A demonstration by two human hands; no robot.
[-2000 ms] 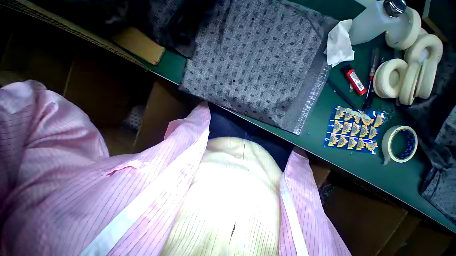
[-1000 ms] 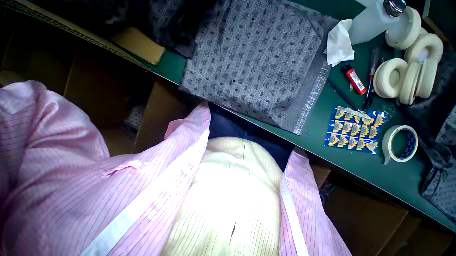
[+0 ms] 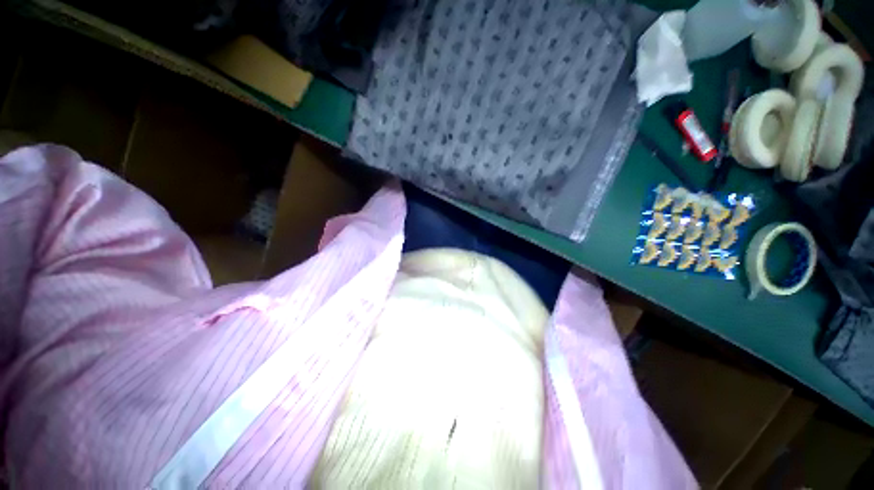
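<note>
Neither of my hands is in the picture; only my pink striped sleeve and coat show. A grey printed packing bag point(image 3: 489, 110) lies flat on the green bench in front of me, its plain flap strip towards the right. A white tissue point(image 3: 663, 59) lies just past its right edge, beside a translucent bottle point(image 3: 717, 29) cut off by the top edge. Cream ear cushions point(image 3: 803, 115) are clustered right of the bottle. A red tube point(image 3: 696, 134) and dark thin tools point(image 3: 725, 124) lie below the tissue.
A blue sheet with gold-tan pieces point(image 3: 692, 233) and a pale tape roll point(image 3: 781, 259) lie near the bench's front edge. Dark printed bags point(image 3: 851, 325) lie at the right. Brown cartons point(image 3: 714, 412) stand below the bench. A cardboard piece point(image 3: 261, 71) lies at upper left.
The bench and its things have shifted slightly up in view, those at the right also rightwards, and look more blurred. Nothing on the bench has visibly moved by itself.
</note>
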